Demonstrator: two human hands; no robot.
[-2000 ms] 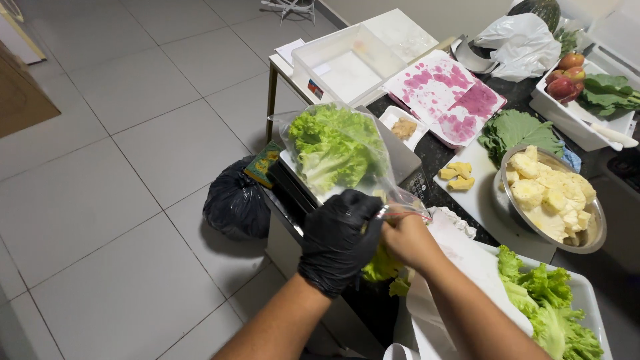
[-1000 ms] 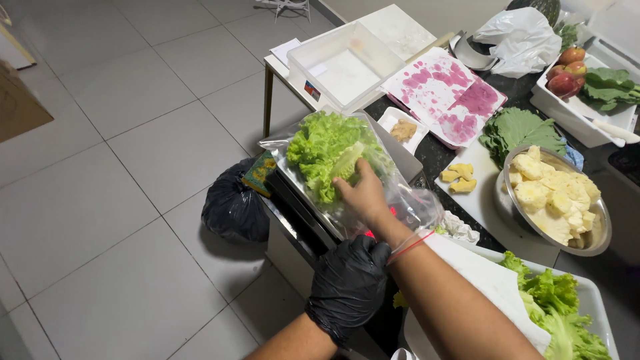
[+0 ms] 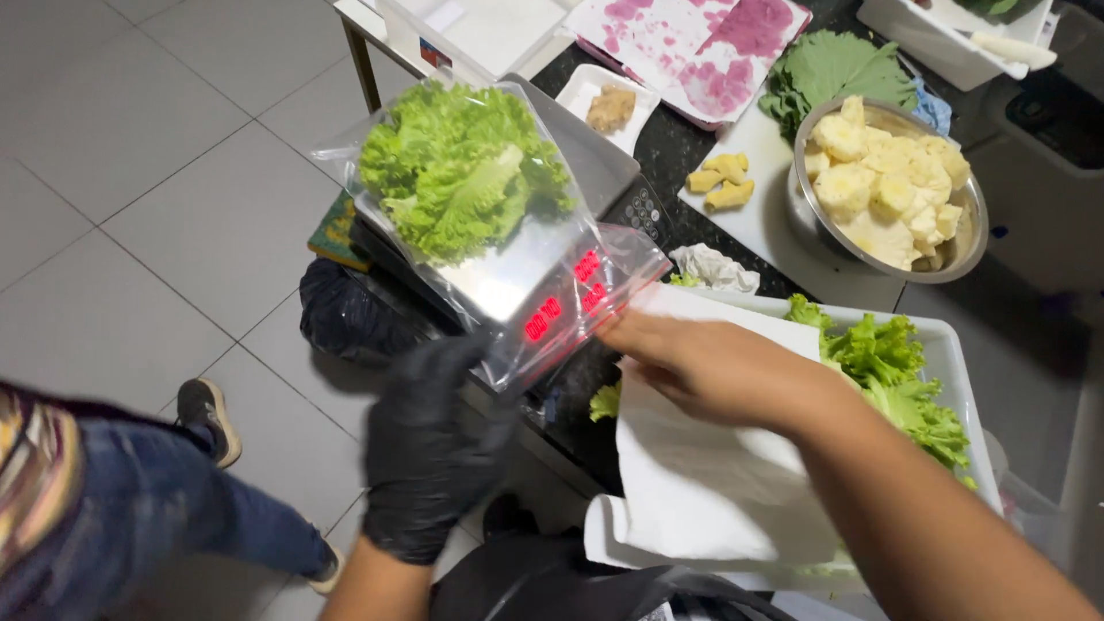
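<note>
Green lettuce leaves [image 3: 466, 172] lie inside a clear plastic zip bag [image 3: 561, 207] on the steel plate of a digital scale [image 3: 487, 285], whose lit red digits show through the bag. My left hand [image 3: 431, 440], in a black glove, is beside the bag's lower left corner, blurred, with thumb and fingers apart; whether it touches the bag cannot be told. My bare right hand [image 3: 690, 362] is at the bag's open edge, above white paper [image 3: 716, 466]; its fingertips are blurred and its hold is unclear.
A white tray [image 3: 957, 379] of lettuce is at right, beyond it a metal bowl [image 3: 975, 224] of peeled yellowish pieces. Ginger [image 3: 612, 108] is in a small white dish. A black bag [image 3: 345, 310] hangs beside the counter. Another person's jeans [image 3: 164, 492] are at lower left.
My right hand has come out of the bag, where it was on the lettuce, to the bag's edge. Another person has come into view at lower left. The view has moved closer.
</note>
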